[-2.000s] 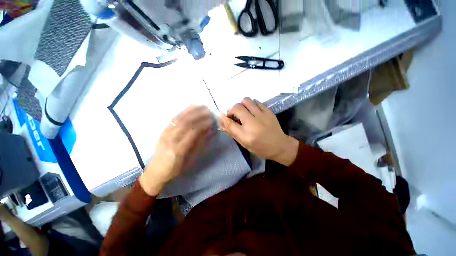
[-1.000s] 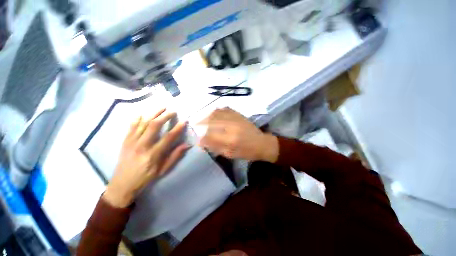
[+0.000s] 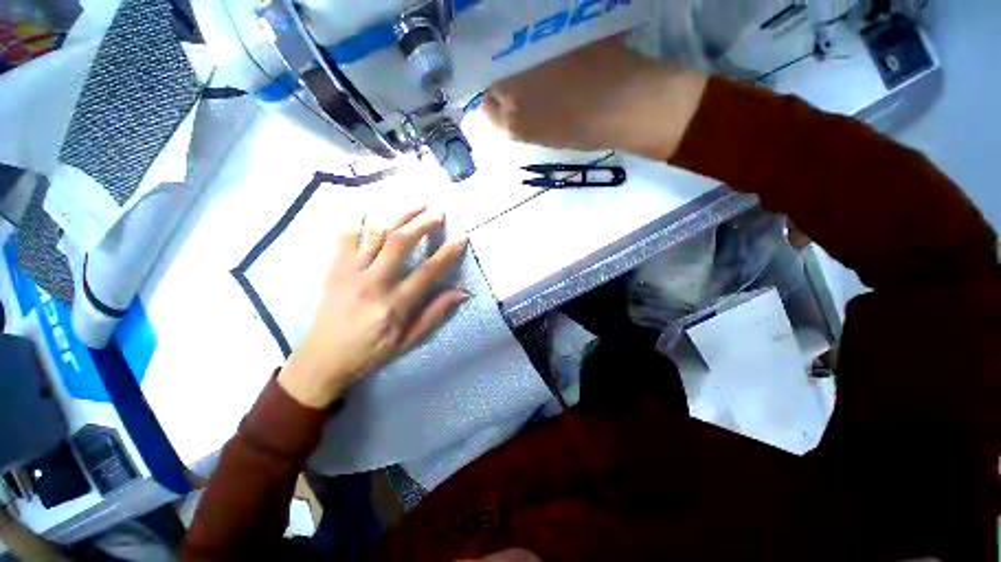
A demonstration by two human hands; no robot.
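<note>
A whitish garment panel (image 3: 439,373) lies on the white table and hangs over its front edge. A narrow dark trim (image 3: 271,239) runs along its left side. My left hand (image 3: 384,291) rests flat on the panel, fingers spread, holding nothing. My right hand (image 3: 587,99) reaches under the arm of the white sewing machine (image 3: 362,55), right of the needle area. Its fingers are bent and blurred; whether they hold anything cannot be told. Black thread snips (image 3: 574,175) lie on the table below my right hand.
The table's ruler-marked front edge (image 3: 626,258) runs up to the right. Speckled cut pieces (image 3: 130,104) are heaped at the left. A white sheet (image 3: 757,368) and plastic bags (image 3: 697,269) are below the table. A person's arm (image 3: 33,538) shows at the lower left.
My right hand has left the panel's edge and moved up and right under the machine arm, where it covers the place of the scissors. My left hand stays on the panel, flatter.
</note>
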